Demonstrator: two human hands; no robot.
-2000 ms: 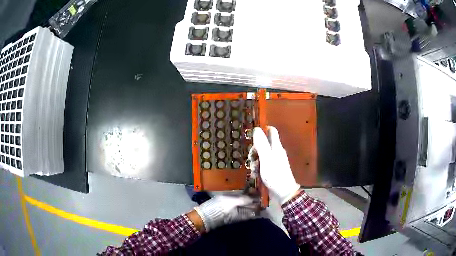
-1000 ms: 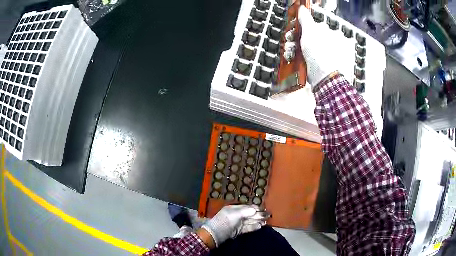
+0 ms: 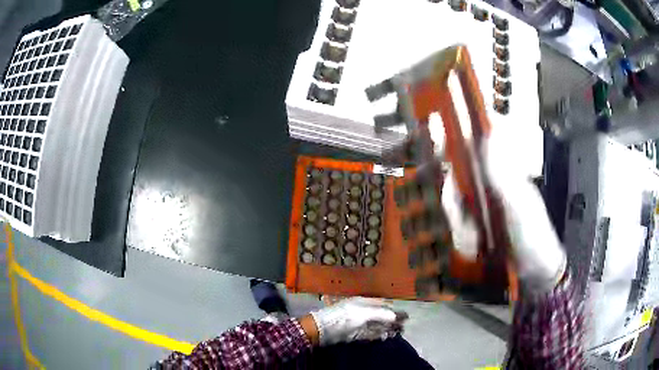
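The orange fixture plate (image 3: 347,280) lies on the black bench with several rows of round parts (image 3: 351,233) in its left part. My right hand (image 3: 517,209), in a white glove and blurred, holds the orange transfer jig (image 3: 470,130) tilted above the plate's right part. A row of dark square parts (image 3: 423,225) hangs along the jig's left edge. My left hand (image 3: 355,320), gloved, is at the plate's front edge with fingers curled; whether it holds anything is unclear.
A stack of white foam trays (image 3: 412,43) stands behind the plate, with dark parts in some pockets. Another tray stack (image 3: 79,137) stands at the far left of the bench. Grey floor with yellow lines (image 3: 94,311) shows below. White equipment (image 3: 621,246) is at the right.
My right hand has brought the jig from the foam tray back toward the plate, with dark parts now on it. One tray column has lost its parts. The left hand has shifted slightly right.
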